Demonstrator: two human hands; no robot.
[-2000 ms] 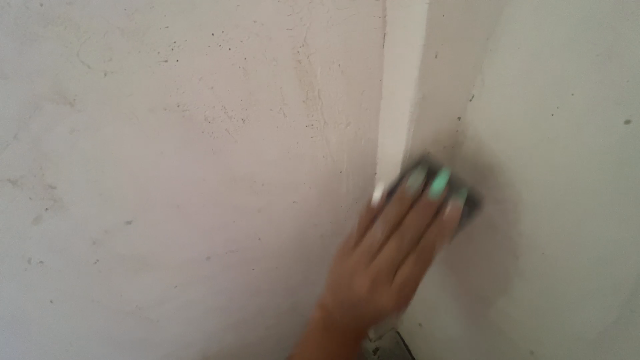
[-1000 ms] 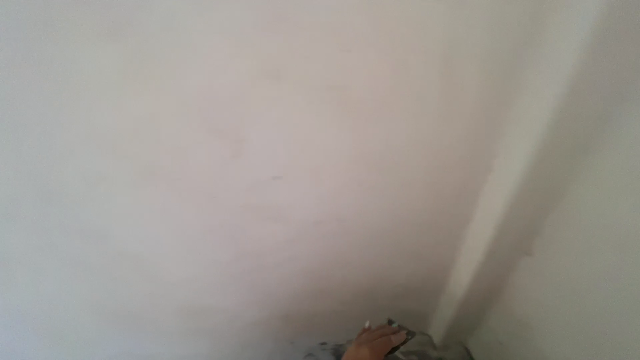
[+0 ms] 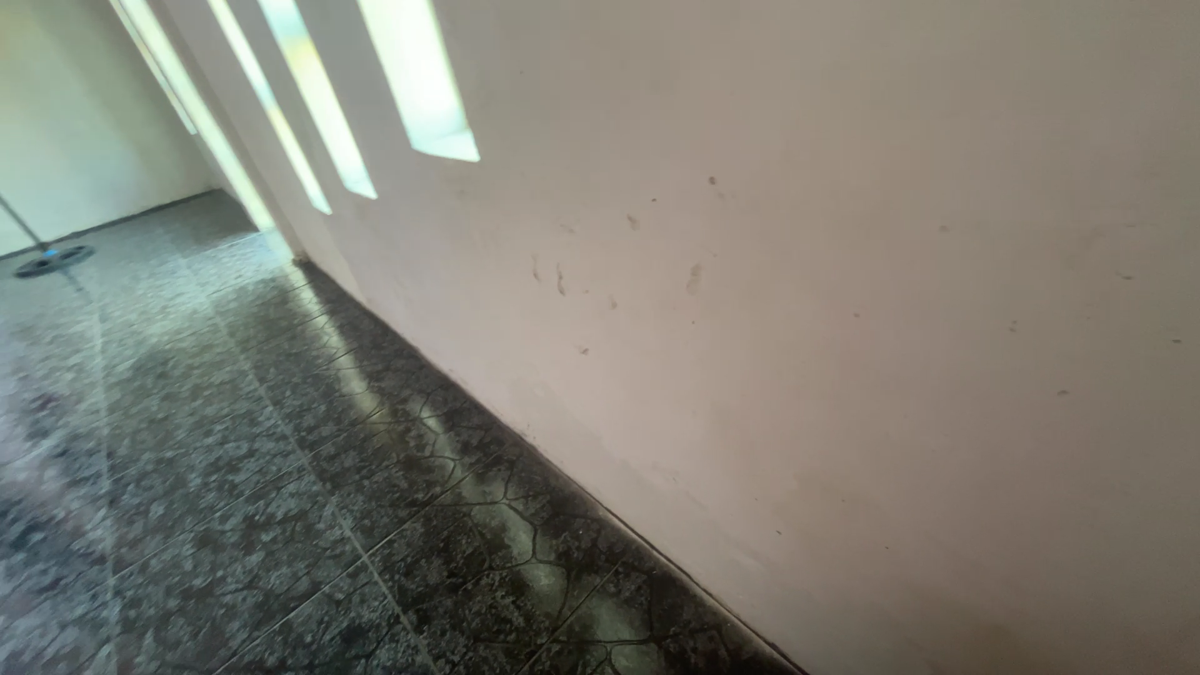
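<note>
Neither my left hand nor my right hand shows in the head view at this moment, so what they hold or touch is hidden. A pale painted wall (image 3: 797, 375) fills the right and middle of the view, with small dark specks and scuffs on its surface. Along its foot, the wall meets a dark patterned tile floor (image 3: 394, 525) in a slanting line.
Several narrow bright openings (image 3: 422, 84) run through the wall at the upper left. A round dark base with a thin pole (image 3: 56, 261) stands on the floor at the far left, near another pale wall (image 3: 84, 122).
A hand pressed a dark pad to the wall by the corner two seconds ago and was at the bottom edge one second ago; now no hand shows. The view has swung to floor and openings.
</note>
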